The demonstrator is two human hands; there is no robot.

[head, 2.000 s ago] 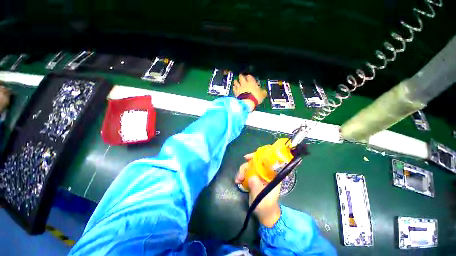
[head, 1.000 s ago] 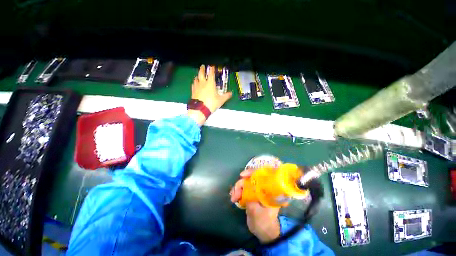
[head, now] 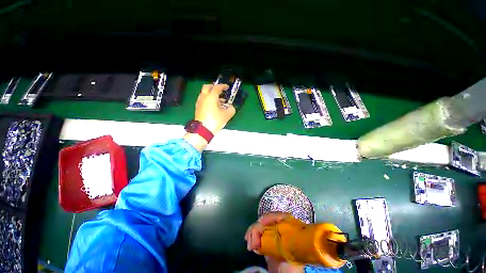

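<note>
My left hand (head: 213, 108), with a red band at the wrist, reaches over the white strip and grips a phone mid-frame (head: 232, 91) on the green belt. My right hand (head: 265, 234) is wrapped around the yellow-orange electric screwdriver (head: 298, 242), which lies tilted nearly flat with its cord end to the right. Its tip is hidden. The round speckled screw tray (head: 286, 200) sits just beyond the screwdriver, its near part covered by the hand and tool.
A red bin (head: 65, 184) with white parts and a black parts tray (head: 45, 160) are at left. More phone frames lie on the belt (head: 186, 118) and at right (head: 434, 189). A wrapped post (head: 407, 128) slants in from the upper right; a coil (head: 394, 248) crosses low right.
My left hand has moved left along the belt and now grips a phone frame. The screwdriver has tipped lower toward the right, and the coil has dropped. The view has shifted.
</note>
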